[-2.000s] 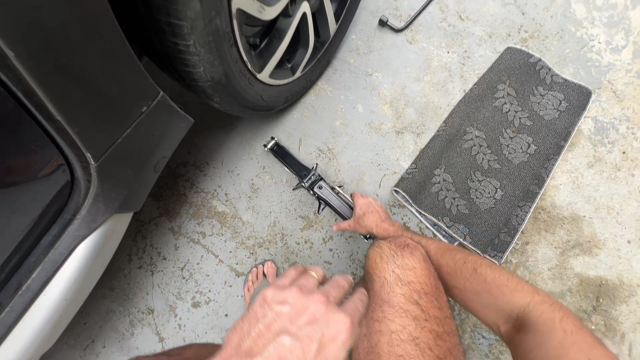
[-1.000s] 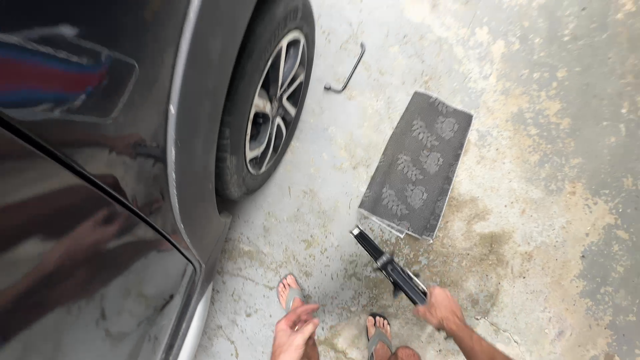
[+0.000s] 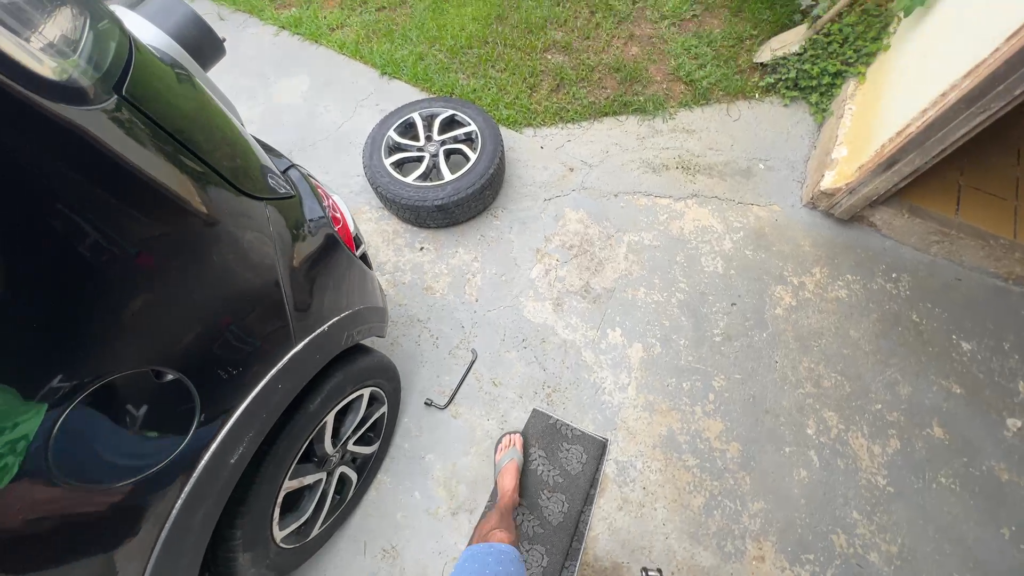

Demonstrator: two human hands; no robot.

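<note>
Neither of my hands shows in the head view. At the bottom edge only the metal tip of the scissor jack point(image 3: 651, 571) is visible; the rest of it is cut off. An L-shaped lug wrench point(image 3: 454, 382) lies on the concrete beside the car's mounted wheel point(image 3: 332, 468). A loose wheel with its tire point(image 3: 434, 160) lies flat, rim up, behind the car. My foot in a flip-flop point(image 3: 509, 460) is at the left edge of the folded grey floral mat point(image 3: 560, 480).
The dark car point(image 3: 184, 264) fills the left side. Grass point(image 3: 560, 56) borders the cracked concrete floor point(image 3: 720, 360) at the top. A wall corner with a wooden frame point(image 3: 920, 136) stands at the upper right.
The view has swung toward the car's rear, bringing the loose wheel and grass into sight. Both hands, one holding the jack a second ago, have left the view.
</note>
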